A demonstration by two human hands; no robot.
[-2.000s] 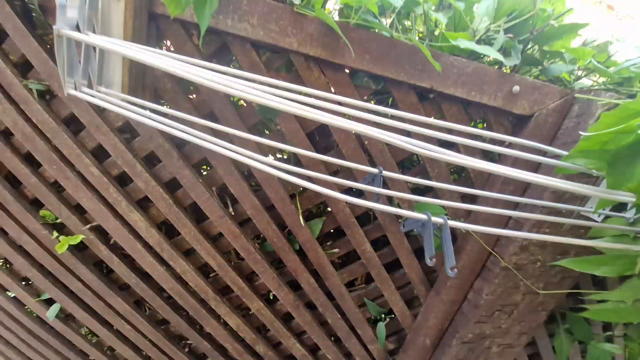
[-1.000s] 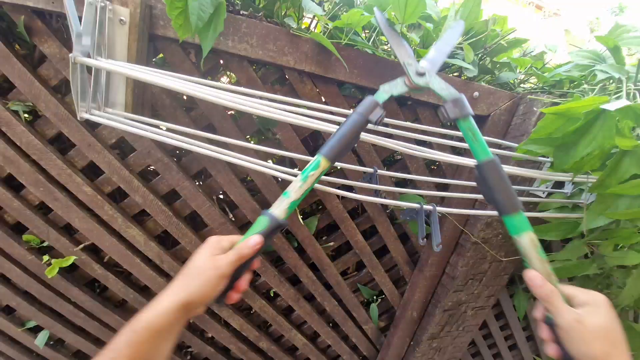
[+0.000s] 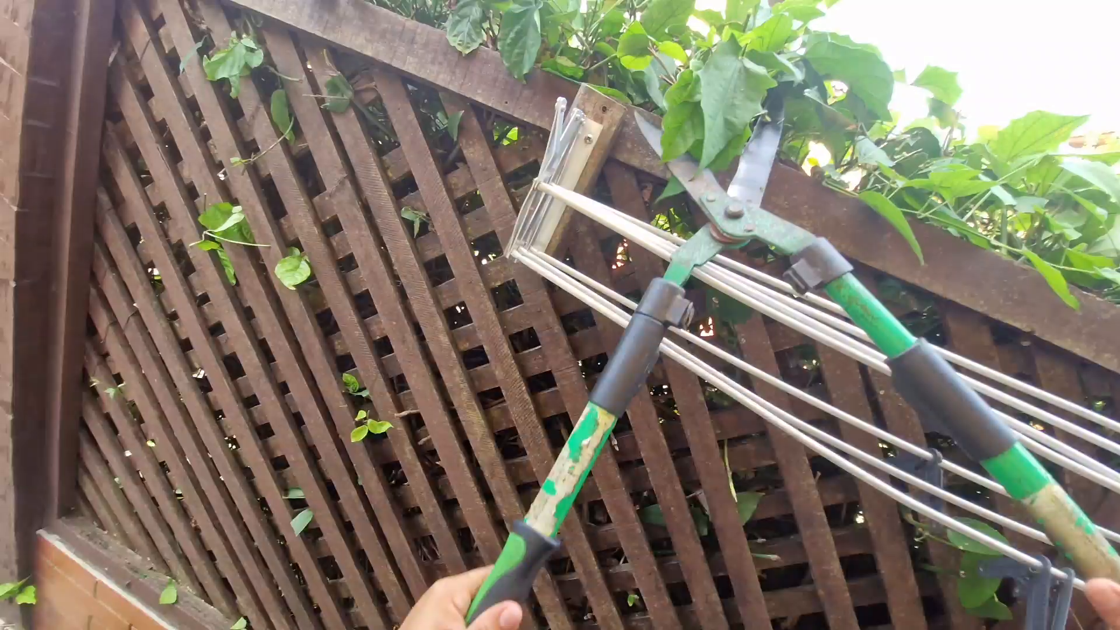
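Observation:
My left hand (image 3: 464,604), at the bottom edge, grips the black and green end of one handle of a pair of hedge shears (image 3: 731,214). At the lower right edge only some fingers of my right hand (image 3: 1104,599) show, by the other handle; its grip is mostly out of view. The shears' blades stand apart and point up, with leaves of a climbing plant (image 3: 731,96) between and over them. Worn green paint covers the handle tubes.
Behind the shears, a wall-mounted drying rack's pale lines (image 3: 787,324) run from its metal bracket (image 3: 547,184). Grey clothes pegs (image 3: 1037,595) hang at lower right. Brown wooden lattice (image 3: 420,289) fills the background, beneath a sloping top rail (image 3: 962,254). A wooden post (image 3: 52,262) stands at left.
Both hands and the shears, absent two seconds ago, came into view one second ago. The blades are now up among the leaves beside the rack's bracket. The view has shifted left.

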